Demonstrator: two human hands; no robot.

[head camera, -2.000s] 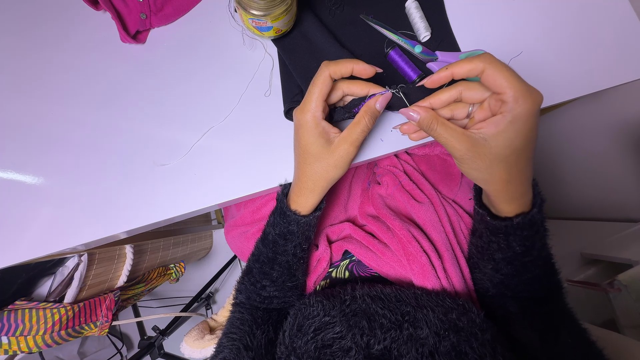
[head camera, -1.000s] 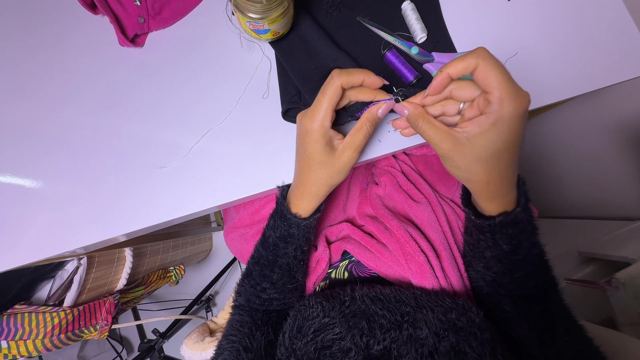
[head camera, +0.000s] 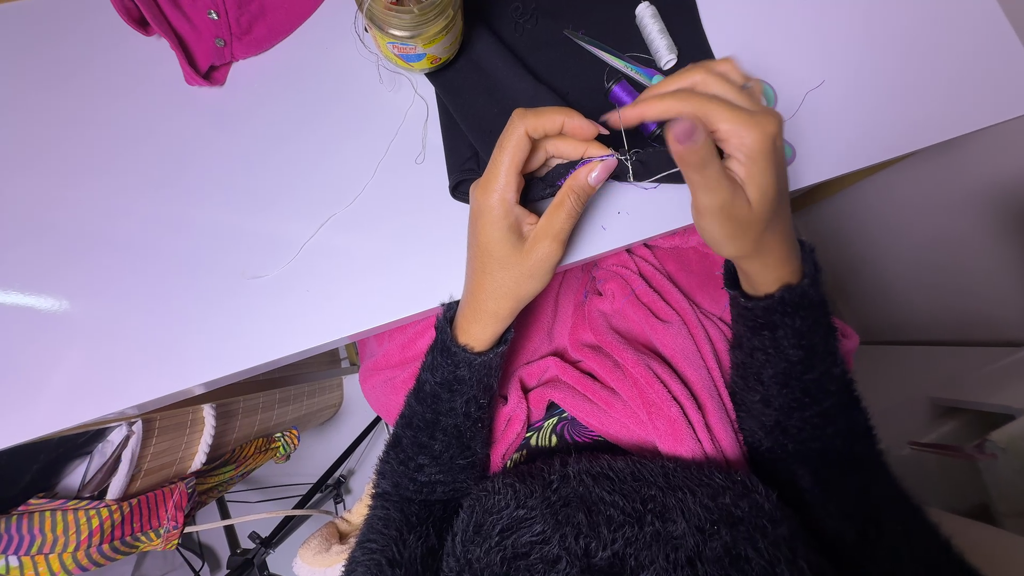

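Between its thumb and fingers my left hand [head camera: 536,200] pinches the hem of a black fabric garment [head camera: 496,104], where purple and light threads show. A thin needle [head camera: 623,132] appears to stand up from the fabric beside the left thumb. My right hand [head camera: 720,152], partly blurred, hovers over the garment to the right; whether its fingertips touch the needle or thread is unclear. Under its fingers lies a spool of purple thread [head camera: 622,94]. Scissors [head camera: 612,60] lie on the garment, their handles partly hidden by the right hand. A white thread spool [head camera: 656,36] sits above them.
A glass jar [head camera: 412,36] with a yellow label stands on the garment's left edge. A pink garment with snaps [head camera: 232,36] lies at the white table's [head camera: 200,200] top left. Loose thread trails across the tabletop. A pink fleece cloth [head camera: 616,344] covers the lap below the table edge.
My right hand has moved up and away from the left fingertips, where the two hands were close together. My left hand keeps its pinch on the black fabric.
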